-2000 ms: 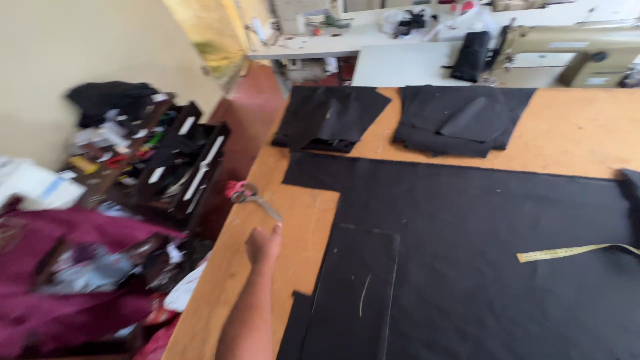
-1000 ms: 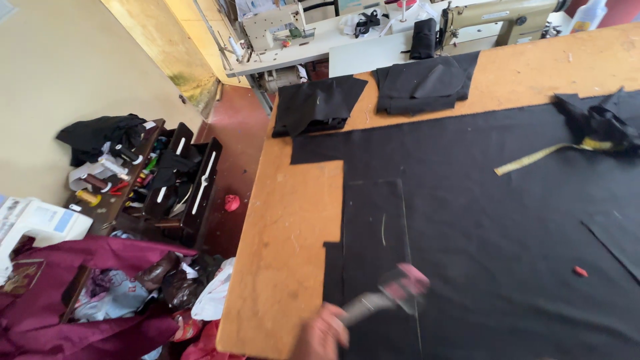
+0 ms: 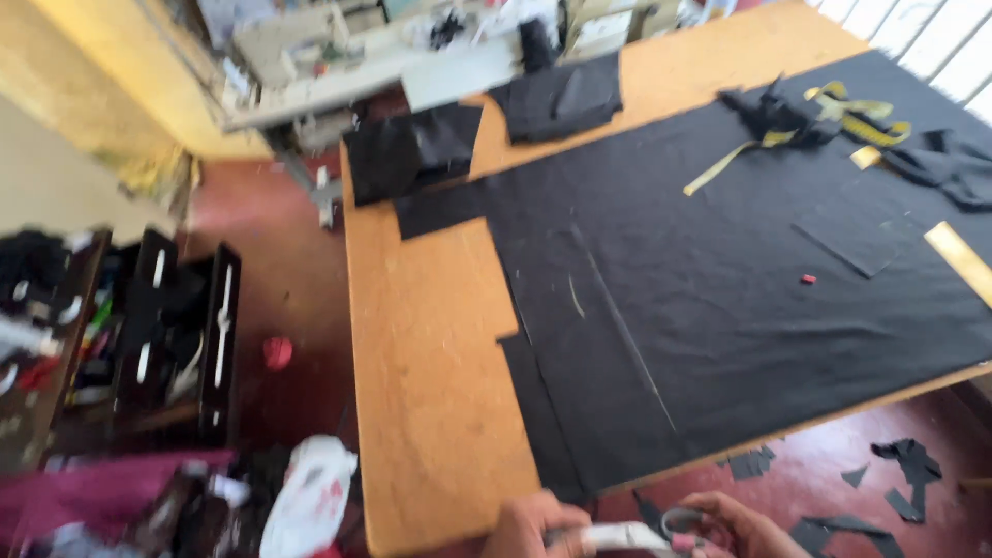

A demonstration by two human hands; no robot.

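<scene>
At the bottom edge, my left hand (image 3: 542, 527) grips the blade end of a pair of scissors (image 3: 628, 535). My right hand (image 3: 725, 527) is at the scissors' handles, which show some pink. Both hands are beside the near corner of a large black fabric (image 3: 713, 271) on a wooden table (image 3: 418, 372). Chalk lines and a cut or line near the left edge run across the fabric. A yellow measuring tape (image 3: 721, 167) lies on it among crumpled black cloth (image 3: 783, 116). A small red piece (image 3: 808, 279) rests toward the right.
Folded black fabric pieces (image 3: 415, 151) lie along the far edge. Open drawers (image 3: 221, 333) with sewing items stand left, near a white plastic bag (image 3: 310, 496). Fabric scraps (image 3: 903, 473) and a red object (image 3: 277, 353) are on the floor. A sewing table (image 3: 372, 77) is behind.
One hand held the scissors over the table's left side, then over the fabric; now both hands are on them at the near edge. The view has swung to another angle.
</scene>
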